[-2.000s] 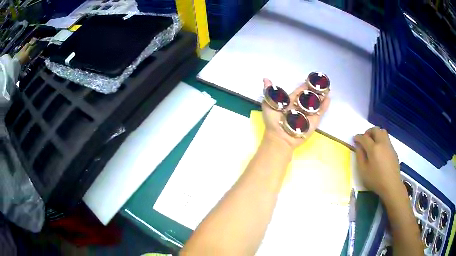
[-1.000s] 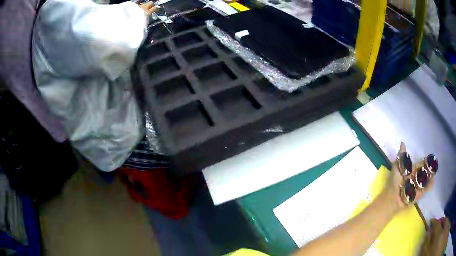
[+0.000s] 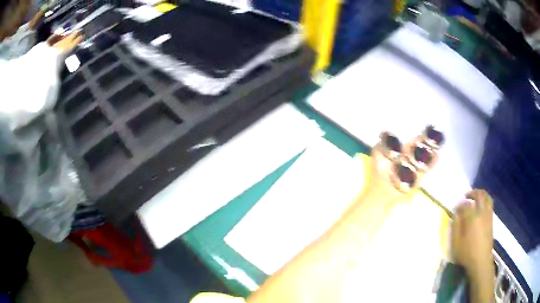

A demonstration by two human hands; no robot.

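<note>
My left hand (image 3: 398, 161) is held palm up over the edge of the raised white board, with several round smartwatches (image 3: 405, 174) lying on the palm and fingers. They have gold rims and dark faces; the picture is blurred. My right hand (image 3: 473, 228) is at the lower right, beside the board's front edge, with its fingers curled. Whether it holds anything cannot be seen. A watch tray (image 3: 508, 278) with watches shows partly at the lower right edge, beside my right forearm.
A black foam tray (image 3: 121, 124) bears a flat black pad (image 3: 207, 38) at the left. A person's sleeve (image 3: 26, 83) is beyond it. A white foam strip (image 3: 231, 171), a paper sheet (image 3: 290, 207) and the raised white board (image 3: 408, 89) are nearer. Dark blue stacked trays (image 3: 512, 160) stand right.
The view swung left, then partly back right. The watches remain on my left palm. My right hand stays near the board's edge. The neighbouring person's sleeve shows more than in the oldest frame.
</note>
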